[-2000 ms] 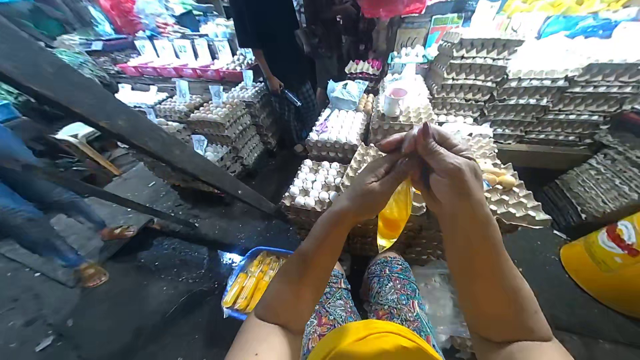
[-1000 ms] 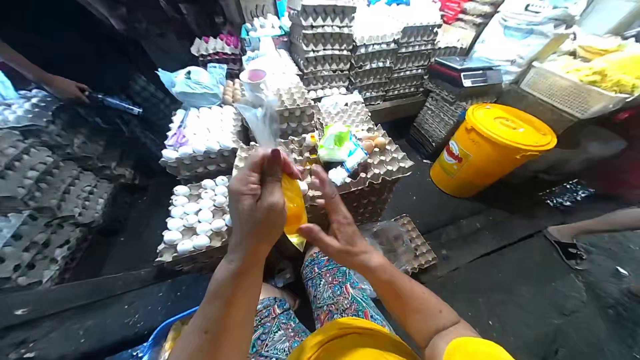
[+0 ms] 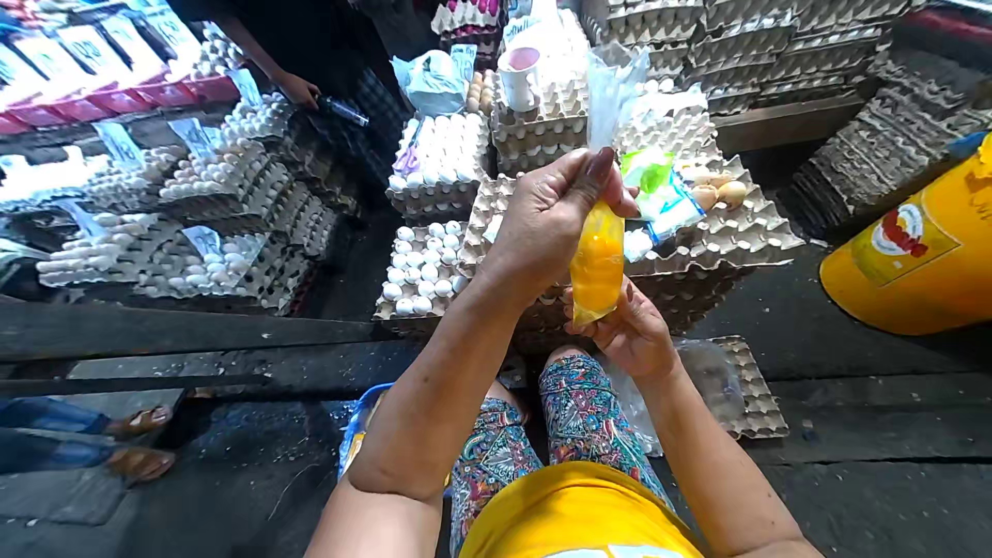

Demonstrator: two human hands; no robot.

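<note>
My left hand grips the gathered neck of a clear plastic bag that holds yellow egg yolks. The bag's loose top stands up above my fingers. Below it, my right hand is cupped behind the bag's lower end, fingers apart; whether it touches the bag is hard to tell. Beyond the hands lies a pulp egg tray bearing a green and blue plastic packet and brown eggs. White eggs fill a tray to the left of my hands.
A white mug stands on stacked trays ahead. A yellow bucket is at right, tray stacks behind it. A blue basket sits low beside my legs. Wooden beams cross the left. Another person's hand holds a bottle.
My right hand has moved from beside the bag to behind its lower end. My left hand still grips the bag's neck. The view has swung right, then partly back left.
</note>
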